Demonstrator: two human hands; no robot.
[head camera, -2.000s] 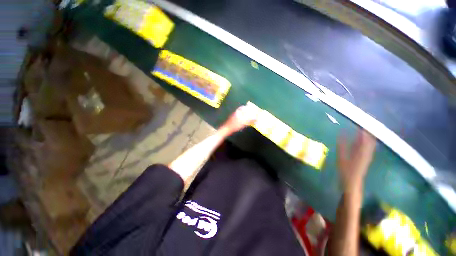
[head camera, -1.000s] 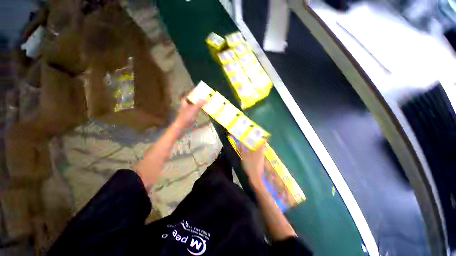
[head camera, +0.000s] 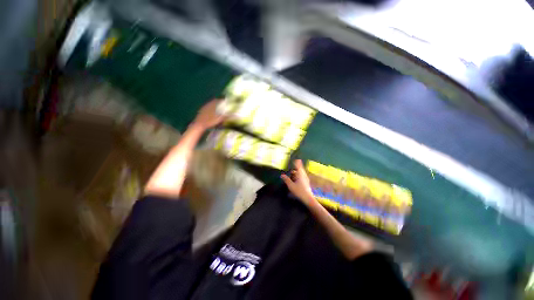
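Yellow retail boxes with white labels up stand in a block (head camera: 266, 114) on the green bench. A shorter row (head camera: 252, 149) lies along its near side, with a narrow dark gap between. My left hand (head camera: 209, 115) is at the left end of the block; blur hides whether its fingers grip. My right hand (head camera: 300, 180) is at the near right corner of the row, thumb and fingers apart, holding nothing visible. Another row of yellow boxes (head camera: 358, 194), blue showing on its side, lies on the bench right of my right hand.
The green bench (head camera: 158, 88) has a pale edge strip (head camera: 351, 126) with a dark surface (head camera: 375, 88) beyond it. Small pale pieces (head camera: 149, 56) lie at the bench's far left. Brown cartons (head camera: 76, 170) are blurred at lower left. Something red (head camera: 439, 286) is at lower right.
The row held between both hands is now down on the bench beside the block. My right hand has let go. The camera view has turned, so the bench runs more across the picture.
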